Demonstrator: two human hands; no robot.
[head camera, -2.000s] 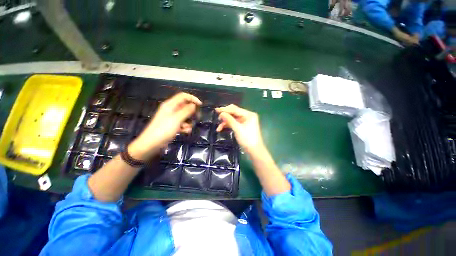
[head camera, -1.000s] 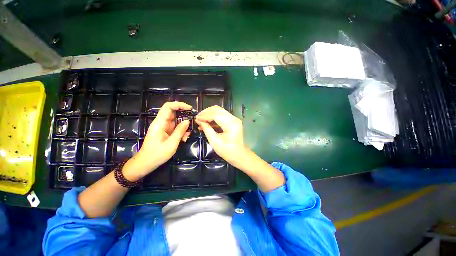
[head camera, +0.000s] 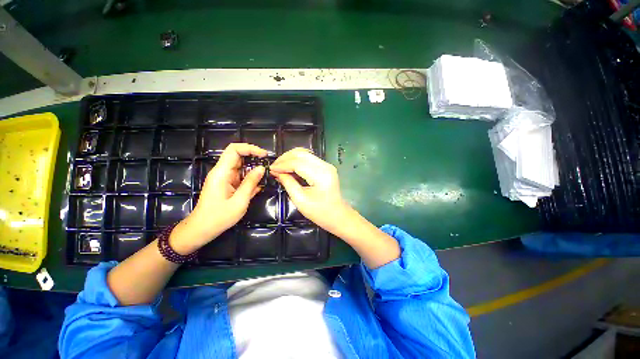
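Note:
My left hand (head camera: 231, 186) holds a small square black-and-metallic part (head camera: 254, 165) between thumb and fingers, above the middle of the black blister tray (head camera: 179, 144). My fingers hide much of the part. My right hand (head camera: 309, 184) has its thumb and forefinger pinched at the part's right side. Something dark shows at those fingertips, too small to tell apart from the part. Parts sit in several pockets of the tray's left column, such as a part (head camera: 90, 243) in the lowest pocket.
Yellow bin (head camera: 27, 175) with tiny dark pieces at left, white tag (head camera: 45, 279) beside it. Pale rail (head camera: 210, 80) behind the tray, green conveyor (head camera: 281, 38) beyond with a few parts. White card stacks (head camera: 469, 87), thin ring (head camera: 407, 80) and ridged black stack (head camera: 596, 140) at right.
My hands have come together over the tray, and the square part now shows between them. The view has shifted since the earliest frame. Over the last second the hands barely move.

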